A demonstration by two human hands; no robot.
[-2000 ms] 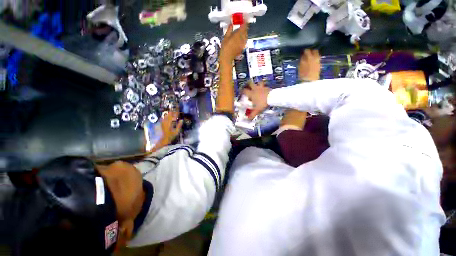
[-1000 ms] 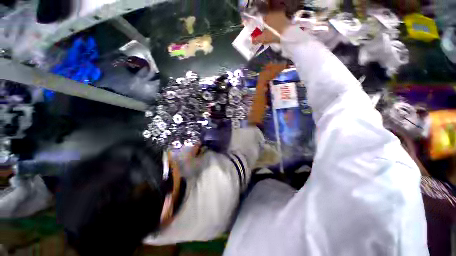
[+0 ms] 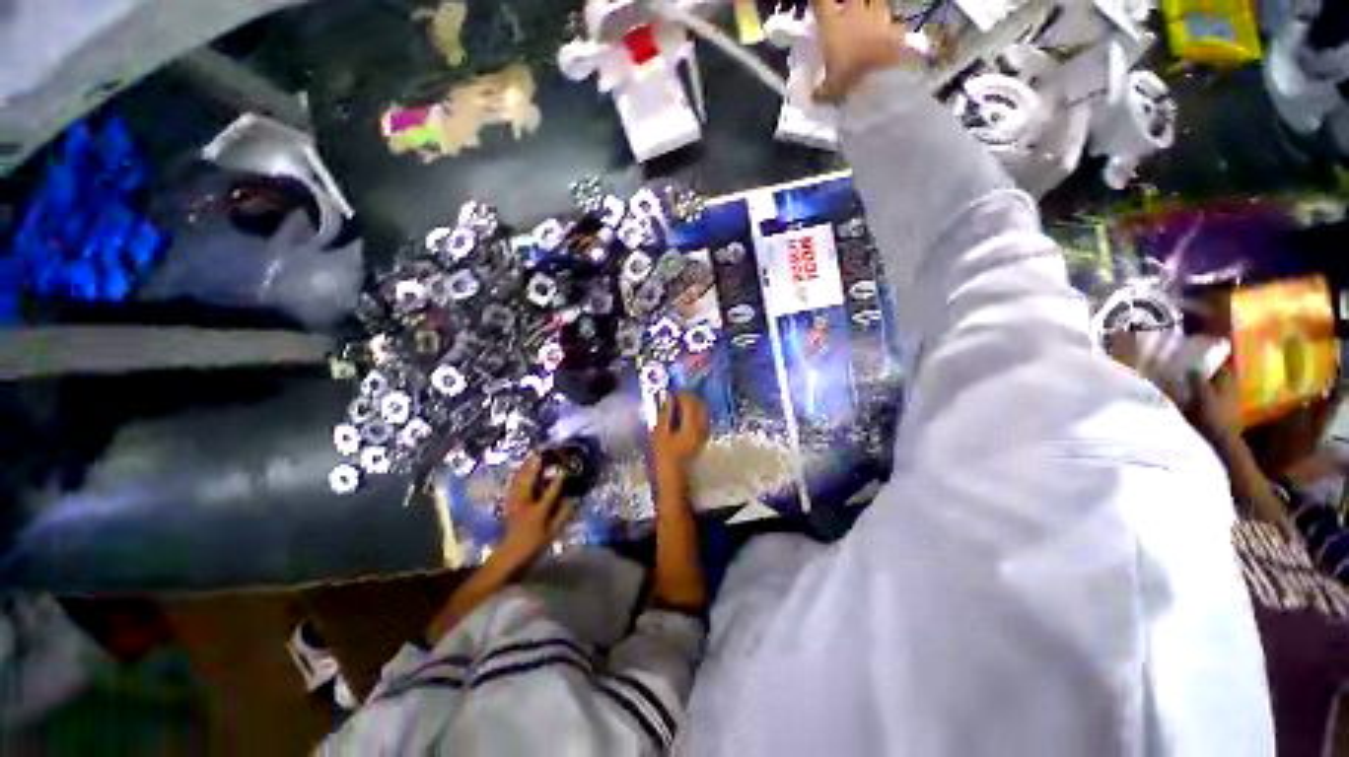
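My right hand, at the end of a long white sleeve, reaches forward to the top edge. Its fingers are partly cut off, and it is beside a white plastic piece; I cannot tell if it holds anything. My left hand is not in view. A white unit with a red spot lies left of my right hand. More white plastic parts lie to its right. A printed blue mat with a white label lies below, partly covered by my sleeve.
A heap of small silvery round parts covers the bench left of the mat. A person's striped sleeves and two hands are at its near edge, one at a dark round part. Blue parts lie far left; an orange pack is at right.
The view has shifted and sharpened. My right hand has moved from over the mat to the top edge and no longer shows the red-spotted white piece in it. The neighbour's raised arm has come down.
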